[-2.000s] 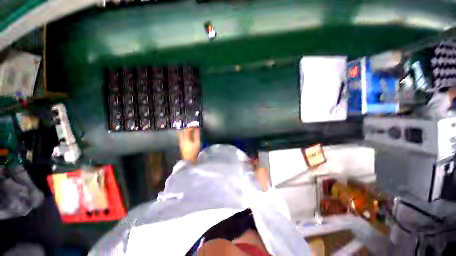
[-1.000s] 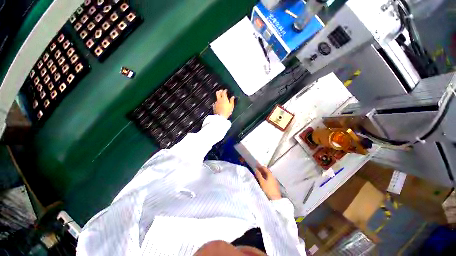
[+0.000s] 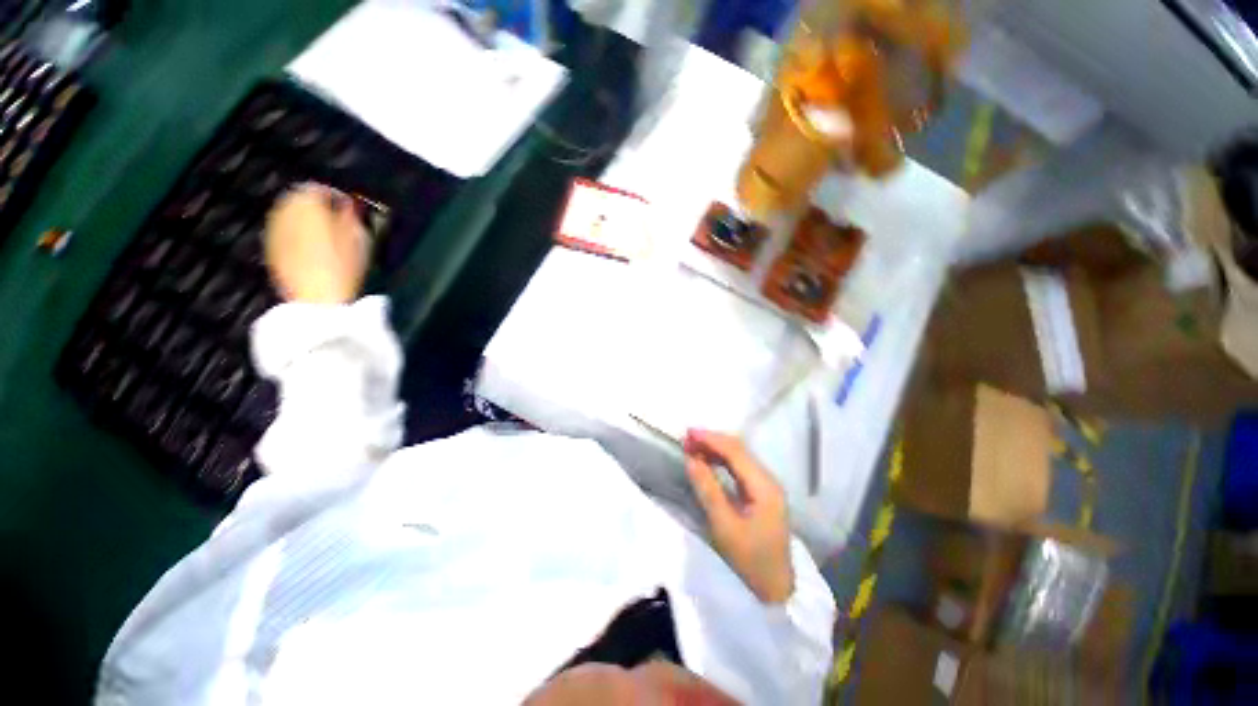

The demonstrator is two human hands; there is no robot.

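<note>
My left hand [image 3: 320, 251] is blurred over the upper part of the large black blister tray [image 3: 186, 297]. A small dark, shiny-edged piece shows by its fingertips; I cannot tell if the hand holds it. My right hand [image 3: 745, 513] is at the near edge of the white machine base [image 3: 621, 331], thumb and fingertip pinched on a thin sliver like tweezers [image 3: 654, 428] that points left. The assembly jig [image 3: 602, 221], pale with a red-brown rim, lies on the base. Red-brown press nests [image 3: 811, 265] sit beneath the orange-gold press head [image 3: 835, 104].
White record sheets [image 3: 431, 86] lie beyond the tray. A blue pen [image 3: 858, 361] and a thin dark tool [image 3: 814, 444] lie on the right of the base. Cardboard boxes [image 3: 1010, 455] stand on the floor at right. Another tray [image 3: 35, 117] is at far left.
The view has swung right and tilted. My left hand has moved from the tray's near right edge to farther over it. My right hand stays at the base's near edge.
</note>
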